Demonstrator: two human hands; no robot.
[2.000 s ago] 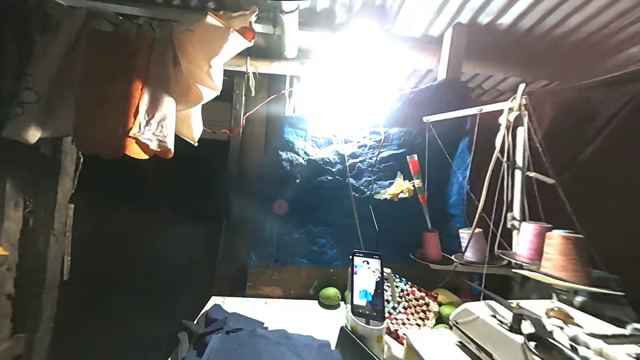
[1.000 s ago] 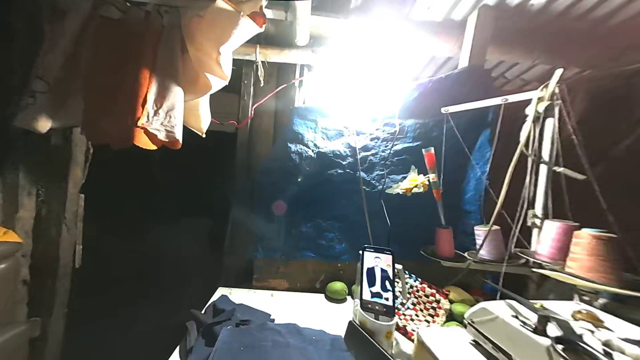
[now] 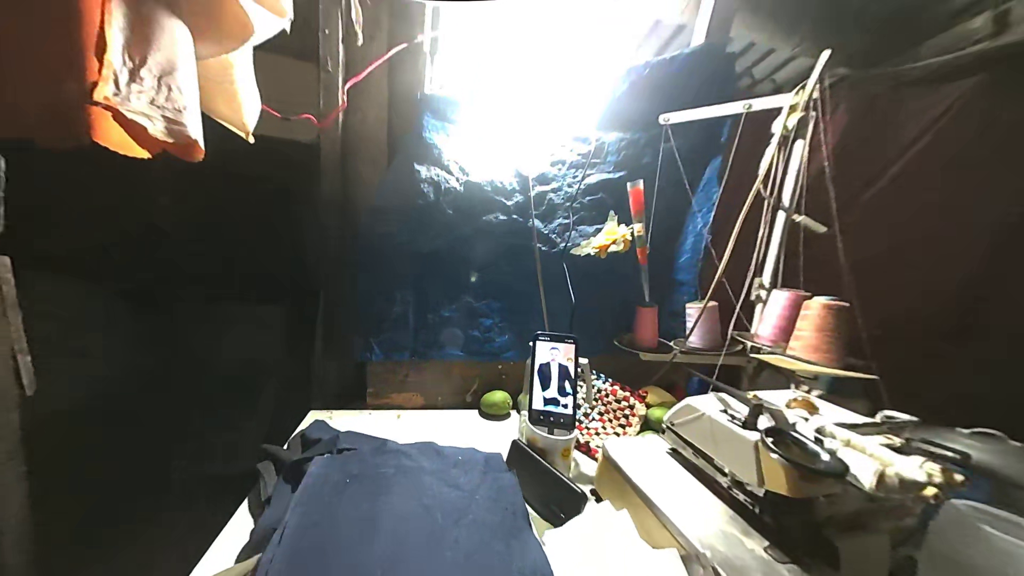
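Neither of my hands shows in the head view. Folded dark blue cloth (image 3: 408, 508) lies over the front of a white table (image 3: 376, 416). Behind it a smartphone (image 3: 553, 380) stands upright in a white holder (image 3: 550, 444), its screen lit with a picture of a person in a dark jacket. A black flat object (image 3: 546, 482) leans at the foot of the holder. To the right is a sewing machine (image 3: 712, 432) with black-handled scissors (image 3: 802, 450) on top.
Cones of thread (image 3: 818, 330) stand on a metal thread stand (image 3: 788, 200). A green fruit (image 3: 495, 403) sits near the table's back edge, beside a checkered beaded item (image 3: 610, 412). Garments (image 3: 152, 76) hang at upper left. Blue plastic sheeting (image 3: 472, 296) covers the back, under a glaring light.
The phone's screen picture differs from the one two seconds ago. The view has shifted, and the hanging garments now sit farther left in it.
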